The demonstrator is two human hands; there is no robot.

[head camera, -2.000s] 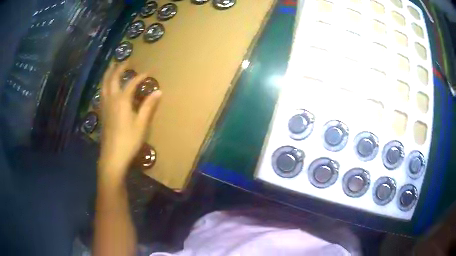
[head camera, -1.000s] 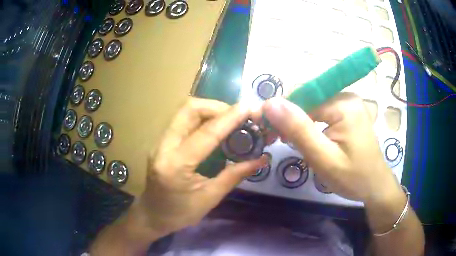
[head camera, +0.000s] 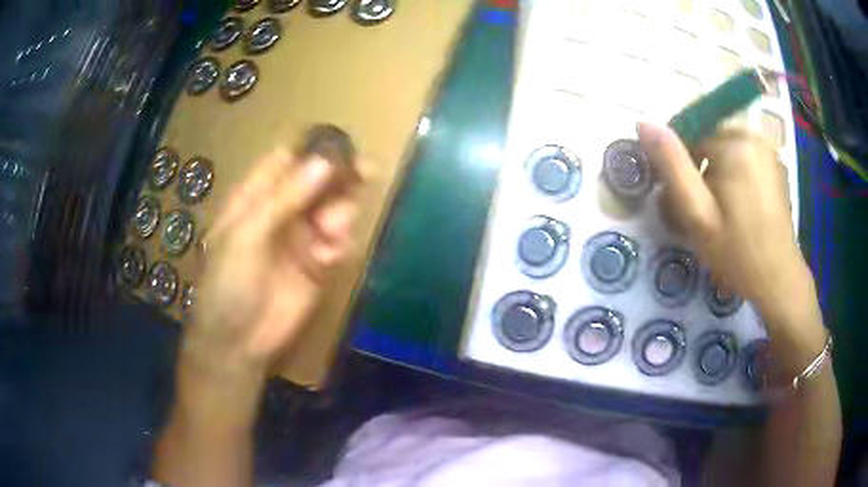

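My left hand (head camera: 262, 257), blurred, is over the cardboard sheet (head camera: 381, 143) and holds a dark speaker unit (head camera: 328, 147) at its fingertips. My right hand (head camera: 738, 214) is over the white foam tray (head camera: 609, 105), with the green-wrapped test probe (head camera: 719, 109) held in it. The right fingertips are at another speaker unit (head camera: 627, 168), which is over the third row from the near edge. Whether they touch it is hard to tell. Several speakers sit magnet side up in the two nearest rows, and one speaker (head camera: 554, 172) sits left of the right fingertips.
Many loose speakers (head camera: 196, 179) lie along the left part of the cardboard sheet. A strip of green mat (head camera: 428, 257) runs between sheet and tray, with blue tape (head camera: 404, 352) at its near edge. Shiny stacked trays (head camera: 76, 181) stand at far left. Wires run at upper right.
My hands have moved apart. The left has gone left over the cardboard with a speaker, and the right has moved right with the probe. A speaker now shows at the right fingertips in the third row.
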